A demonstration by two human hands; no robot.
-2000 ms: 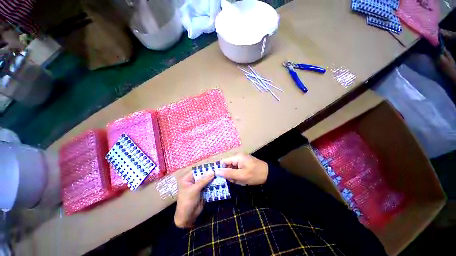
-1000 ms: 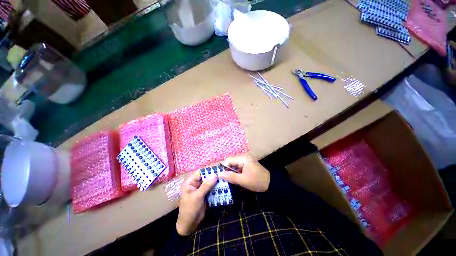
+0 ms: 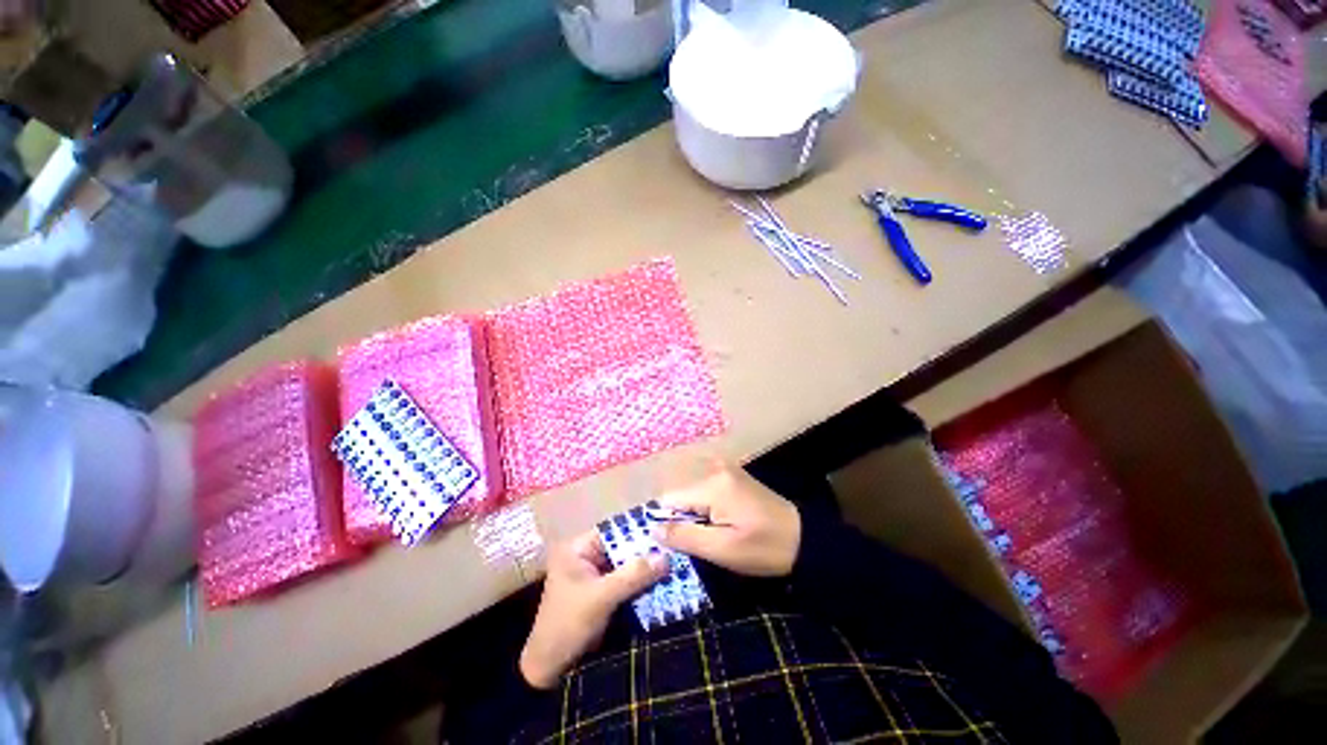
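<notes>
A small white part panel [image 3: 670,594] with rows of dark parts is held over the lap. My left hand [image 3: 578,600] grips its left side, thumb on top. My right hand [image 3: 735,521] pinches its upper right corner, where a narrow dark-edged piece shows at the fingertips; whether that piece is separate I cannot tell. A larger dotted PCB panel [image 3: 403,463] lies tilted on the middle pink wrapped stack [image 3: 422,364]. Another pink wrapped stack [image 3: 262,480] stands to its left, and a flat pink bubble sheet [image 3: 604,379] lies to its right.
Blue-handled cutters [image 3: 914,230] lie open on the cardboard-covered bench [image 3: 859,349], beside loose white sticks [image 3: 793,248] and a white tub [image 3: 757,138]. A cardboard box [image 3: 1215,510] with pink-wrapped boards stands at lower right. The green belt [image 3: 393,160] carries clear and white containers.
Both hands stay on the part panel, which has shifted slightly right and turned. The right fingers are now bent over its upper corner. The containers on the belt have shifted in view.
</notes>
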